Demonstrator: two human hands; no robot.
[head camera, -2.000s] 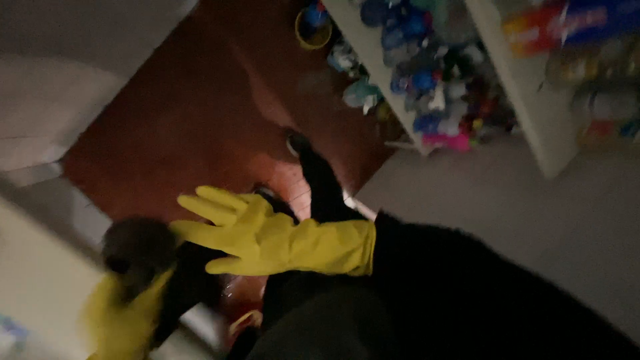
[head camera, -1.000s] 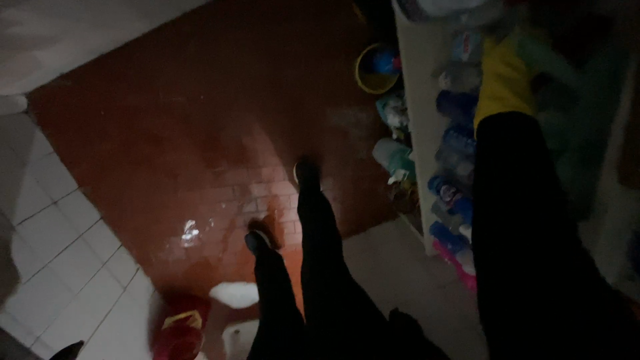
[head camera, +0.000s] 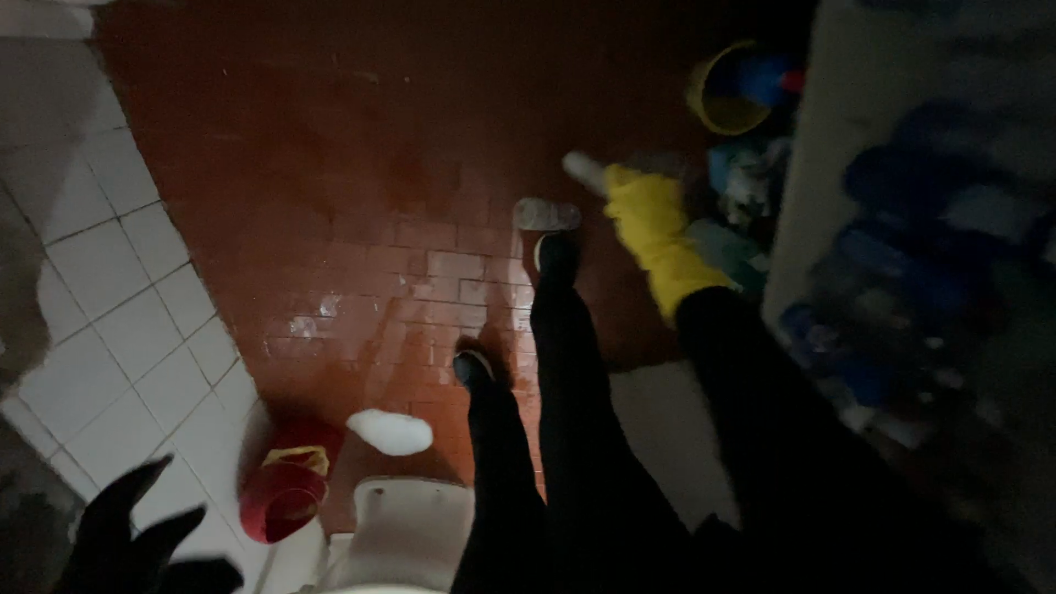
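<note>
My right hand (head camera: 648, 223), in a yellow rubber glove, is shut on a blurred pale bottle-like object (head camera: 584, 172) above the floor. A clear plastic bottle (head camera: 547, 214) lies on the red tiles by the toe of one dark shoe (head camera: 557, 252). At the lower left, a dark shape with spread fingers looks like my left hand (head camera: 144, 536) in shadow; nothing shows between the fingers, and no glove colour can be made out.
Shelving (head camera: 792, 198) with piled plastic bottles (head camera: 891, 272) stands at right. Beside it are a yellow-rimmed bucket (head camera: 730, 91) and a greenish plastic container (head camera: 726, 252). Near the toilet (head camera: 412, 520) are a red bin (head camera: 285, 495) and a white oval object (head camera: 392, 431). The floor (head camera: 330, 313) has wet, shiny patches.
My right hand has moved from the shelf to over the floor, with the pale object in it. A clear bottle now shows by my shoe. The dark left-hand shape has come further into view.
</note>
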